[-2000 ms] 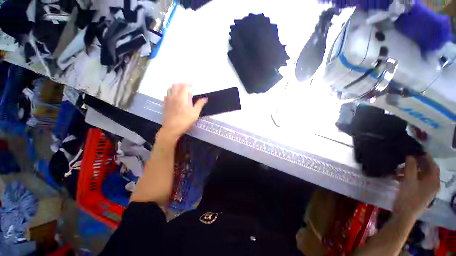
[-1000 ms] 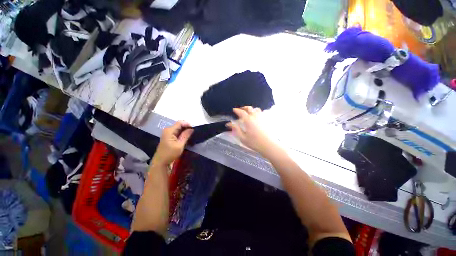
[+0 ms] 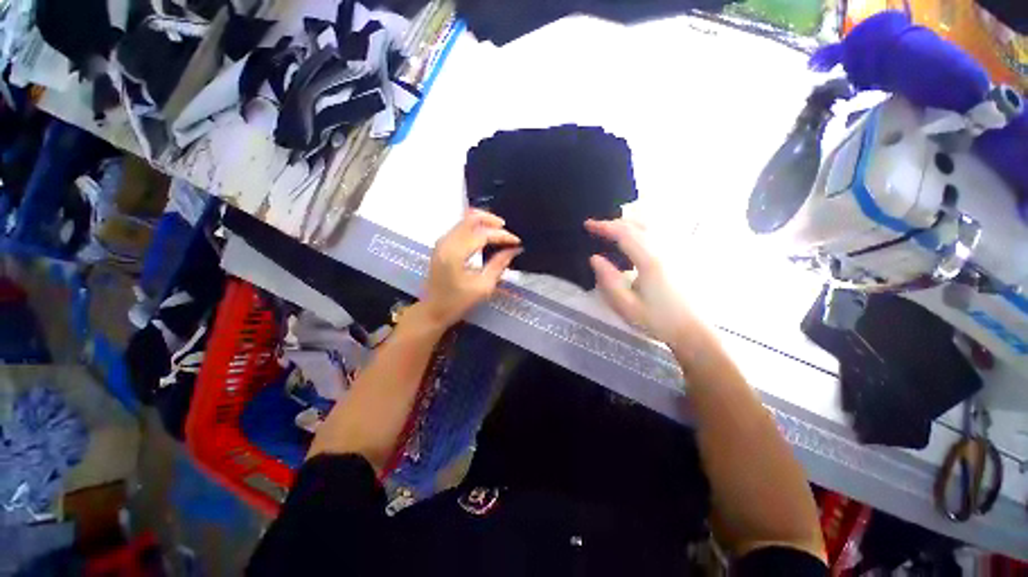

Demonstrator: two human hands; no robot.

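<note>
A pile of black fabric pieces (image 3: 552,169) with a jagged top edge lies on the white table in front of me. My left hand (image 3: 464,268) is at its lower left, thumb and fingers closed on the near edge of a black piece. My right hand (image 3: 634,276) is at its lower right, thumb and fingers at the other side of the black fabric. The black pieces merge, so I cannot tell the single piece from the pile under it.
The sewing machine head (image 3: 902,186) stands right, with a second black pile (image 3: 902,372) by it and scissors (image 3: 967,479) near the front edge. Offcuts (image 3: 327,96) heap at left. A red basket (image 3: 231,394) sits below the table. A dark paddle-like part (image 3: 786,180) lies beside the machine.
The folded strip held between both hands is no longer seen apart from the pile. Both hands have moved to the right in the picture. Earlier, my right hand was at the second pile.
</note>
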